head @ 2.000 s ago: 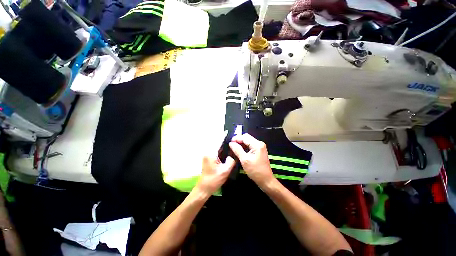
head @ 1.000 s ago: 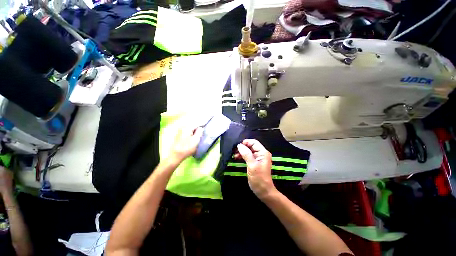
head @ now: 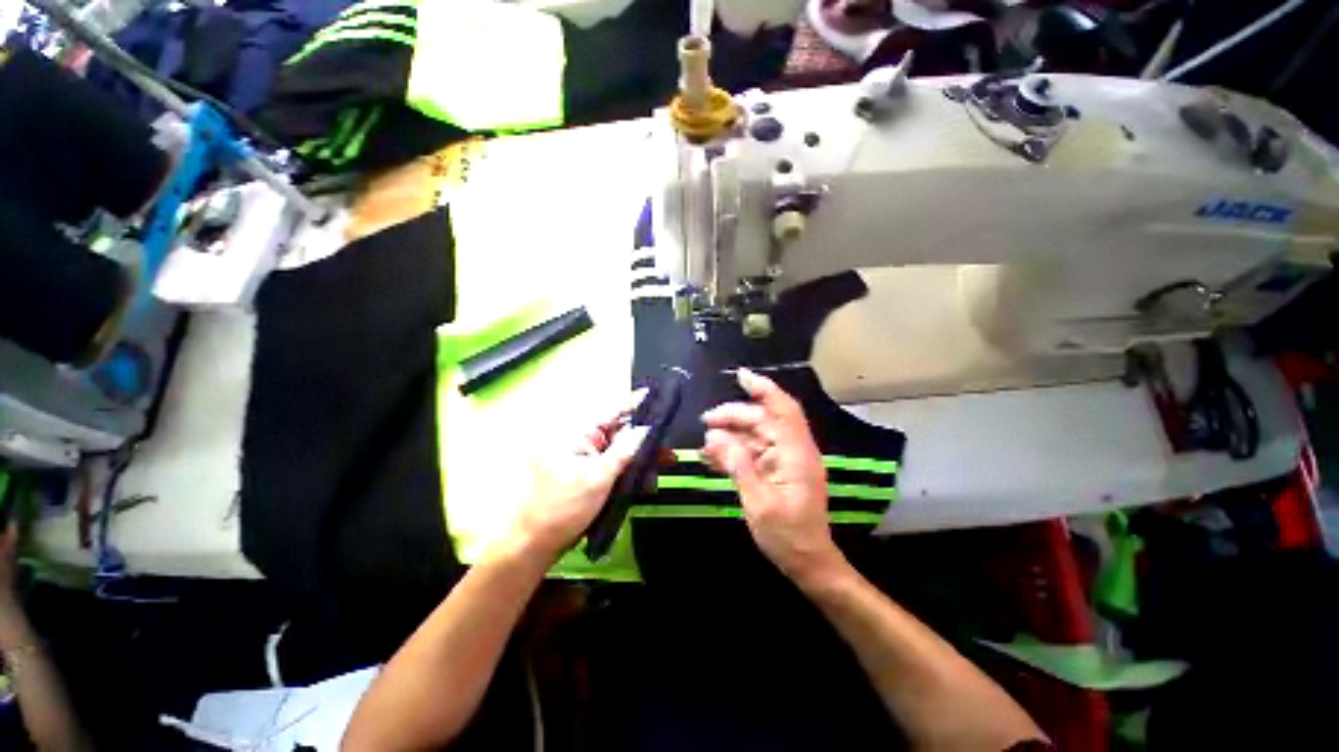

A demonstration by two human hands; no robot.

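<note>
My left hand (head: 576,482) holds a folded narrow black piece (head: 634,467) over the garment panel, in front of the machine's needle area. My right hand (head: 775,467) is just to its right over the striped part, fingers apart, with nothing visible in it. A black placket strip (head: 524,350) lies loose and slanted on the neon and white-glaring part of the panel (head: 499,507). The striped section (head: 859,491) with neon stripes lies at the right. The needle and presser foot (head: 702,326) are above the black fabric; their contact with it cannot be told.
The off-white sewing machine (head: 940,191) spans the right. Black scissors (head: 1222,404) lie under its arm. Large black thread cones (head: 66,191) stand left. More striped pieces (head: 353,88) lie behind. Another person's arm (head: 33,669) shows at the lower left edge.
My left hand has moved from a lifted pale-looking flap to the folded black piece. My right hand has opened. A black strip now shows loose on the panel. The view has shifted slightly.
</note>
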